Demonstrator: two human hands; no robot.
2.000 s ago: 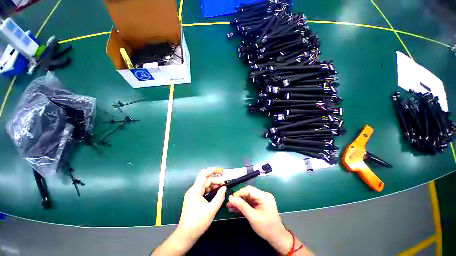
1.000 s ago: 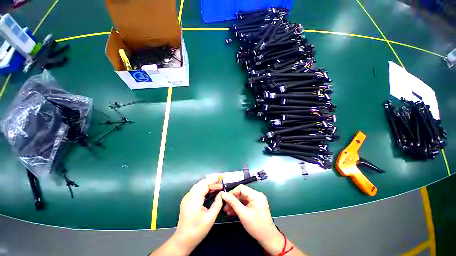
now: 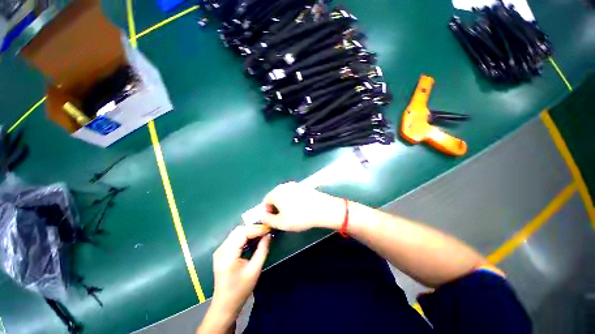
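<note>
My left hand point(image 3: 240, 261) is at the near table edge, its fingers closed around a black wire harness point(image 3: 251, 246), which is mostly hidden by the fingers. My right hand point(image 3: 293, 207) touches it at the fingertips from the right, palm down; what its fingers pinch is hidden. The white measuring strip point(image 3: 339, 171) lies beyond and partly under the hands. The orange cable tie gun point(image 3: 417, 122) lies on the table to the right, untouched.
The main harness pile point(image 3: 320, 78) lies beyond the hands. A second harness pile point(image 3: 499, 42) is at the far right. An open carton point(image 3: 130, 107) stands at far left. A clear plastic bag point(image 3: 32, 235) and loose black ties point(image 3: 104, 205) lie at left. The table edge point(image 3: 457, 160) slants at right.
The view has turned and shifted, so the table appears tilted. My right hand has moved over beside my left fingertips, its forearm now crossing from the right. The harness is now mostly covered.
</note>
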